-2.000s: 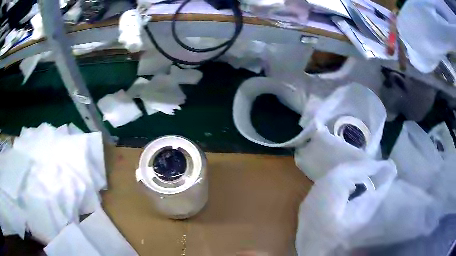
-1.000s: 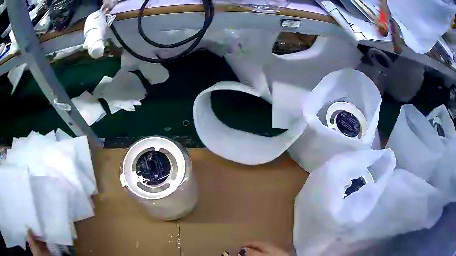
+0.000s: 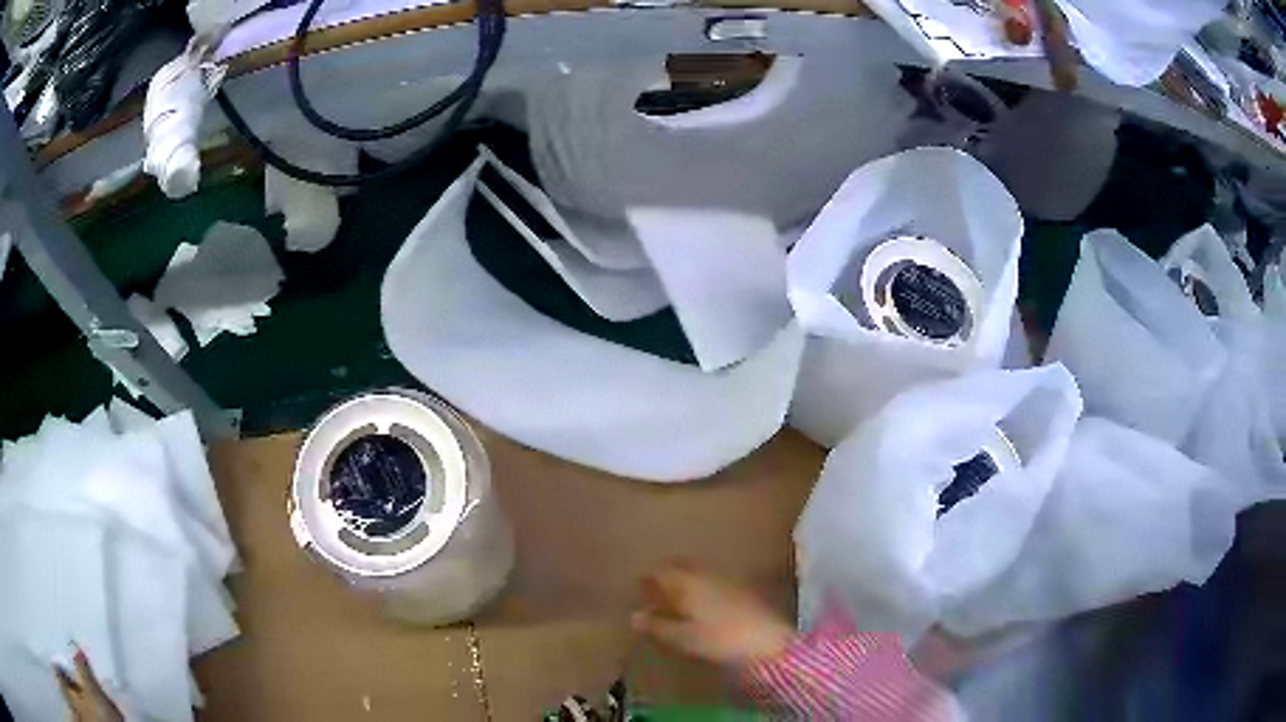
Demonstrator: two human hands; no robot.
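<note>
A lamp unit point(image 3: 473, 543) stands upright on the brown cardboard point(image 3: 578, 663), its white ring and dark centre facing up. My left hand point(image 3: 88, 694) is cut off by the bottom left edge; its fingers touch the stack of white foam sheets point(image 3: 120, 550), and whether they grip one is unclear. My right hand point(image 3: 712, 616), blurred, in a pink striped sleeve, is over the cardboard right of the unit, apart from it, looking empty with fingers slightly apart. Two units in foam bags, one behind point(image 3: 903, 367) and one in front point(image 3: 903, 522), stand to the right.
A curled foam sheet point(image 3: 592, 402) lies over the green belt point(image 3: 339, 317) and the cardboard's back edge. More foam bags point(image 3: 1128, 332) stand at far right. A metal post point(image 3: 106, 317) rises at left. A black cable loop point(image 3: 303, 127) hangs from the raised shelf point(image 3: 599, 35). Dark blue cloth shows lower right.
The view has shifted, moving the scene leftward. My right hand has come in from the bottom edge over the cardboard. The curled foam sheet has opened wider. My left hand remains at the foam stack.
</note>
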